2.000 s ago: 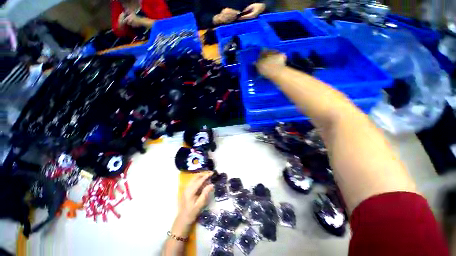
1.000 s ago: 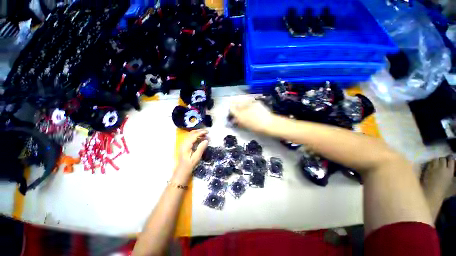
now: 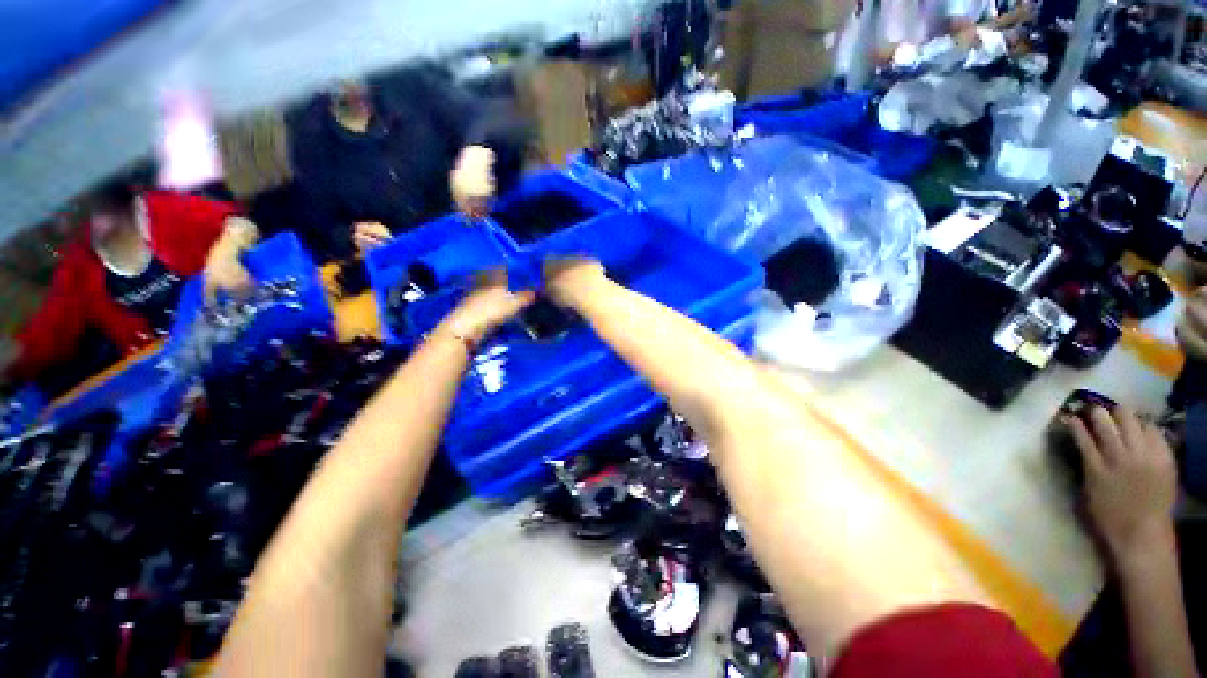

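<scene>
My left hand (image 3: pixel 490 307) and my right hand (image 3: pixel 572 281) both reach into the large blue bin (image 3: pixel 715 272) at the table's far side. Their fingertips are blurred. Something dark lies between and just below the hands; I cannot tell if either hand grips it. Camera modules (image 3: pixel 568 649) lie at the bottom edge, partly cut off. Black housings with silvery boards (image 3: pixel 655 599) are grouped on the white table in front of the bin, partly hidden by my right forearm.
A dark heap of housings (image 3: pixel 199 530) fills the left. A clear plastic bag (image 3: pixel 847 318) lies right of the bins. A person in red and a person in dark clothes sit across. Another person's hand (image 3: pixel 1125 477) holds a dark part at right.
The view has tilted up and turned right. My right hand has moved from the tabletop back to the blue bin. My left hand has left the table beside the modules and reached there too.
</scene>
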